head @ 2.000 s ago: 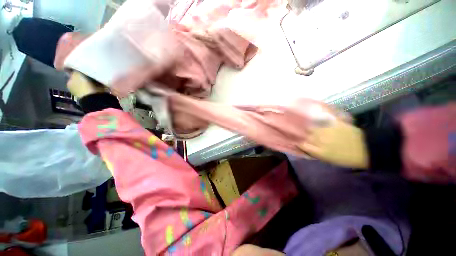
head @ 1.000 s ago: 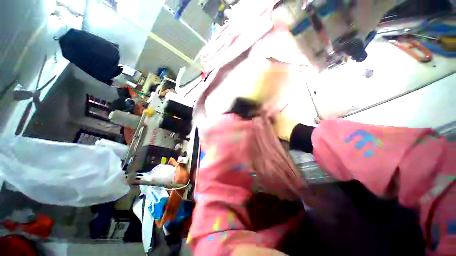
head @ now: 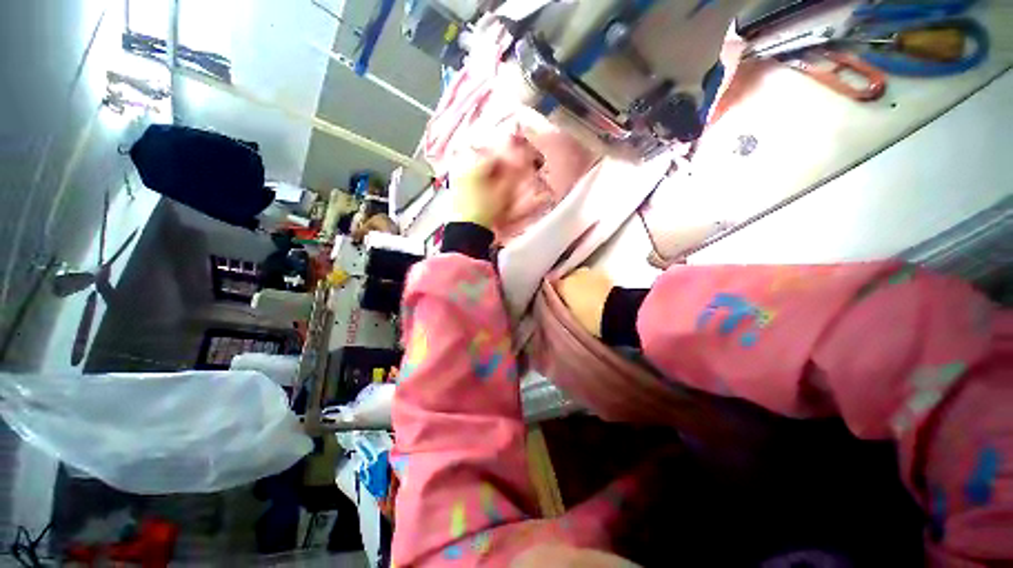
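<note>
The pink garment piece (head: 567, 233) lies on the white machine table left of and below the needle area, and its lower part hangs over the table edge towards my lap. My left hand (head: 475, 191) rests on the pink folds, washed out by the lamp; its fingers are not clear. My right hand (head: 584, 297) is at the near part of the cloth, with its fingertips hidden at a fold. The sewing machine's needle area (head: 664, 117) stands above the cloth's pale edge.
Blue-handled shears (head: 975, 47), orange snips (head: 861, 78) and a wooden-handled tool (head: 931, 43) lie right of the machine. A white plastic bag (head: 156, 427) hangs at left. Other machines and a dark cloth-like thing (head: 200, 172) are farther back.
Since the last frame, my left hand has moved left and my right hand slightly left and down. The cloth is spread between them up to the needle area. The view has shifted.
</note>
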